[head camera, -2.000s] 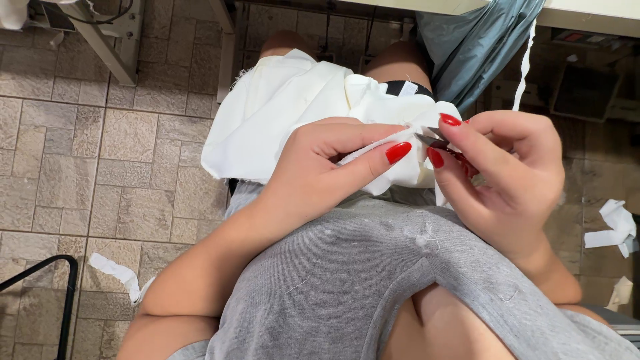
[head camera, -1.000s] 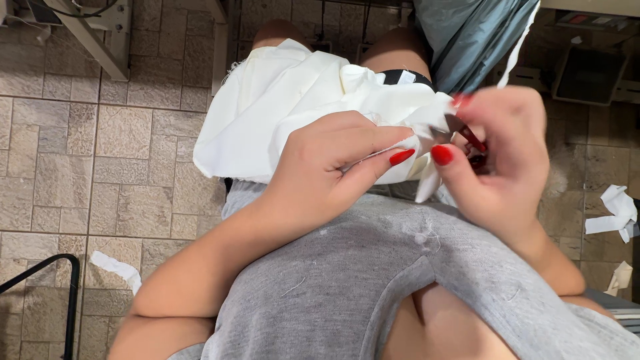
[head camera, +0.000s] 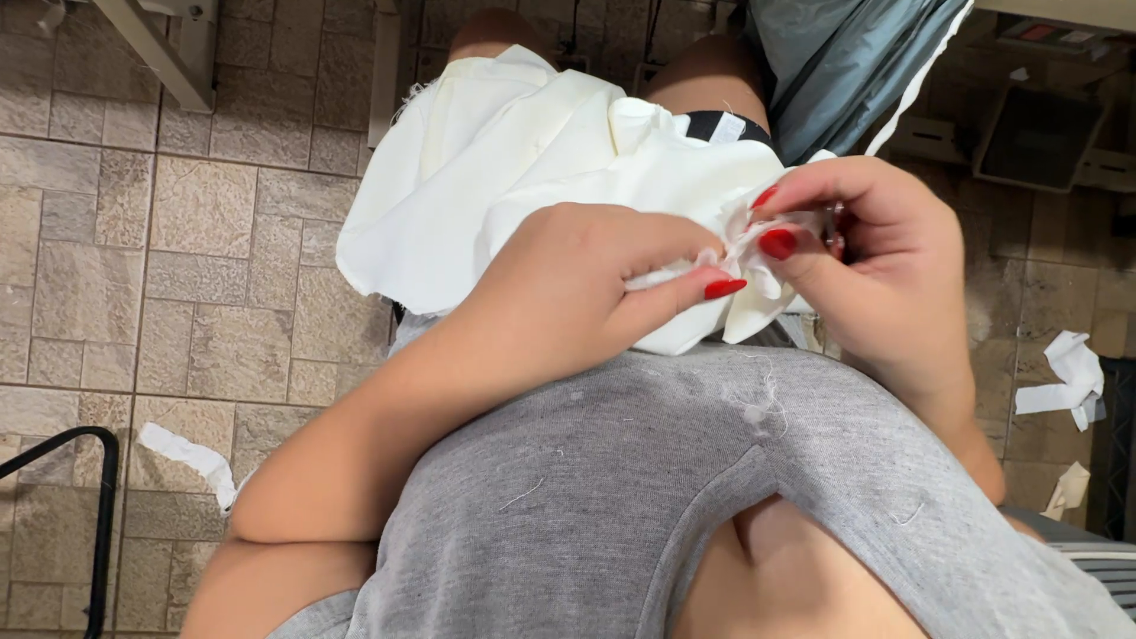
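White fabric (head camera: 550,169) with a frayed edge lies bunched across my lap. My left hand (head camera: 612,266) pinches a gathered part of it between thumb and fingers. Just to the right, my right hand (head camera: 870,240) pinches the same crumpled part with thumb and forefinger. A small tool with red and clear parts (head camera: 836,229) shows partly behind the fingers of my right hand; most of it is hidden in the palm. A black band with a white label (head camera: 728,127) lies over the thigh, beside the fabric.
Grey-blue cloth (head camera: 834,71) hangs from the table edge at upper right, near a white strip (head camera: 923,80). Fabric scraps (head camera: 1072,377) lie on the tiled floor, one more (head camera: 191,461) at left. A metal table leg (head camera: 160,53), a dark pedal (head camera: 1038,138) and a black tube frame (head camera: 108,515) stand around.
The metal blades seen at the cloth two seconds ago are now out of sight. My right thumb and forefinger have closed on the cloth, close to my left hand.
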